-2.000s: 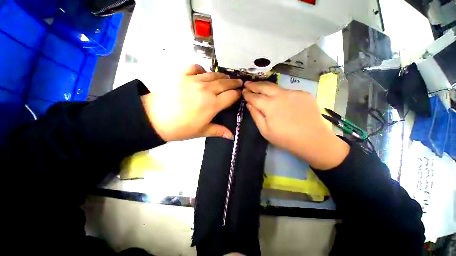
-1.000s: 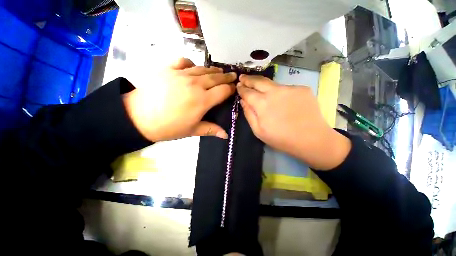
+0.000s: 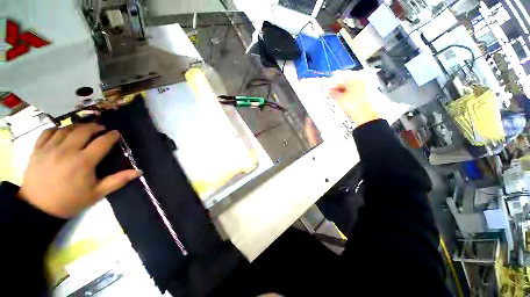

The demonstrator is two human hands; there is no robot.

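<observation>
The black zippered panel [image 3: 165, 185] lies on the pale machine bed, running from under the white sewing machine head [image 3: 52, 64] down towards me. Its silvery-pink zipper teeth [image 3: 154, 200] show along the middle, with a small shiny slider near the upper end. My left hand [image 3: 72, 165] lies flat on the panel's upper left part, thumb beside the teeth, pressing it near the clamp. My right hand [image 3: 355, 100] is off the panel, over the marked white sheet [image 3: 331, 96] at the right. It is overexposed; whether its fingers hold anything cannot be told.
Green-handled thread snips [image 3: 243, 101] lie right of the bed. Yellow tape [image 3: 224, 180] edges the bed. A small blue bin [image 3: 325, 53] and a black cloth piece [image 3: 278, 43] are at the back right. Shelves and yellow bundles [image 3: 477, 119] stand beyond on the right.
The view has swung to the right. My right hand has left the panel and reached out over the white sheet. My left hand has stayed on the panel.
</observation>
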